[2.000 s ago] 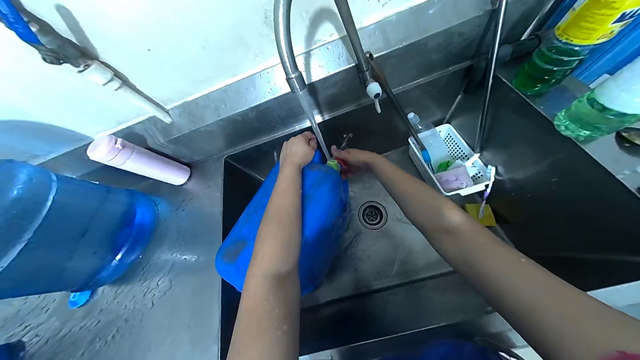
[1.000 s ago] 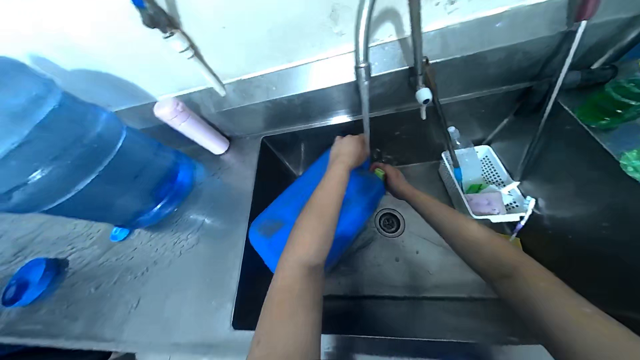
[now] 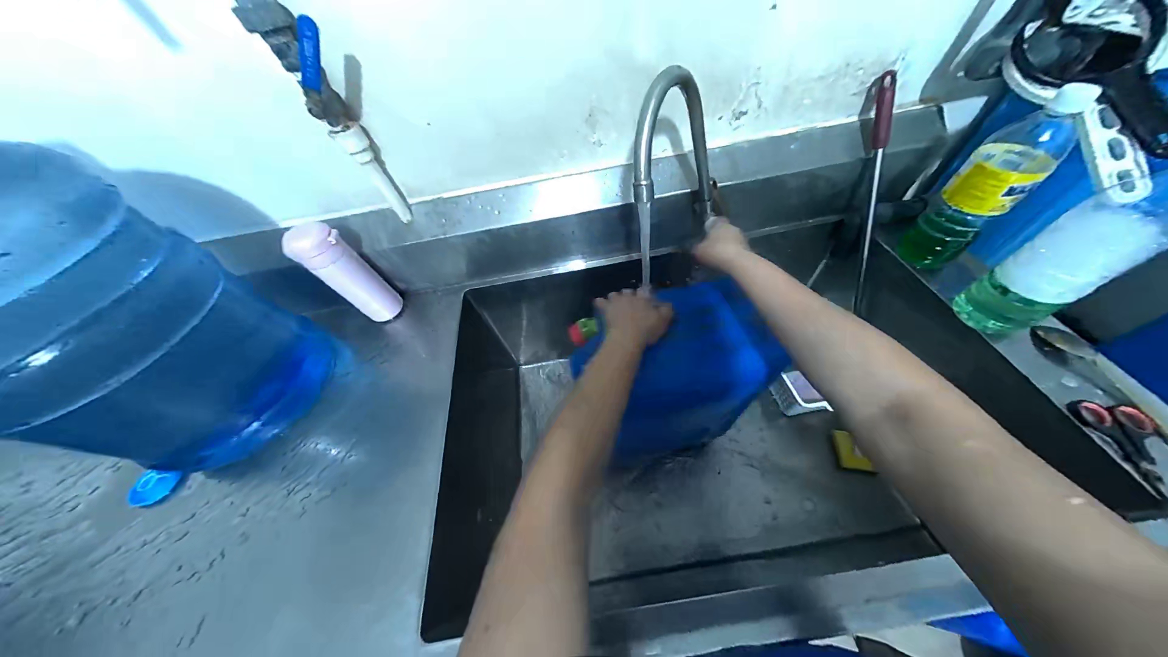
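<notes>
A blue plastic jerrycan [image 3: 698, 374] stands tilted in the stainless steel sink [image 3: 675, 511], somewhat blurred. My left hand [image 3: 634, 318] rests on its upper left part, just under the gooseneck faucet [image 3: 644, 187], from which water runs. At the base of the faucet, my right hand [image 3: 721, 245] reaches above the jerrycan; its fingers are partly hidden, and whether they grip the tap there is unclear. A small red and green piece [image 3: 582, 330] shows at the jerrycan's left side.
Left on the counter lie a large blue water bottle [image 3: 164, 319], a pink flask [image 3: 342, 272] and a blue cap [image 3: 155, 488]. A white basket [image 3: 798, 394] and yellow sponge [image 3: 852, 452] are in the sink. Green-liquid bottles [image 3: 995, 187] and scissors [image 3: 1113, 424] stand or lie at right.
The jerrycan has turned, and its red and green piece now shows at its left. My right hand has left that piece and moved to the faucet's base. The view has shifted.
</notes>
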